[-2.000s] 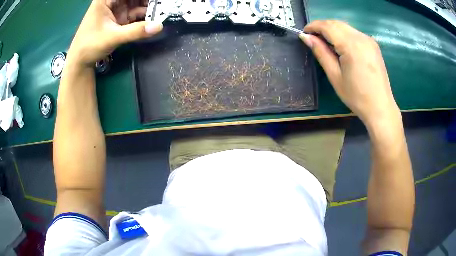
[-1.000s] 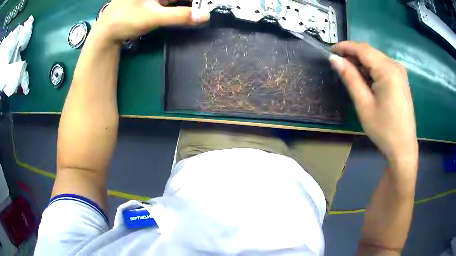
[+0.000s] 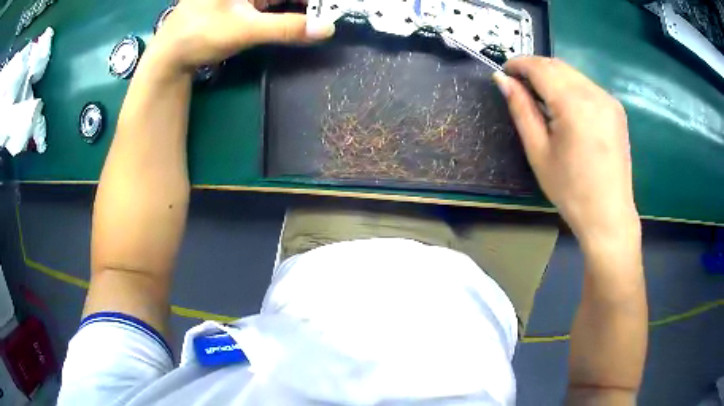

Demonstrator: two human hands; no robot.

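A silver three-position holder [image 3: 452, 17] with a scalloped edge is at the top of the view, over the far part of the black scrap tray, its top edge cut off. My left hand [image 3: 230, 32] grips its left end, thumb on the near corner; the fingers are partly hidden. My right hand [image 3: 560, 119] holds thin silver tweezers [image 3: 480, 59], whose tips reach the holder's near edge around its middle. The scrap tray [image 3: 294, 170] holds many fine copper and silver wire offcuts [image 3: 365, 143].
Loose round units [image 3: 91, 121] lie left of the tray, some partly behind my left hand. A crumpled white cloth [image 3: 22, 99] is at the far left. Long silver pointed arms [image 3: 695, 44] are at the top right. The green bench [image 3: 667, 182] ends at a pale edge near my body.
The view has shifted, so the holder and tray sit further right than at first. Since one second ago, my right hand and the tweezers have moved slightly left and up. My left hand keeps its grip.
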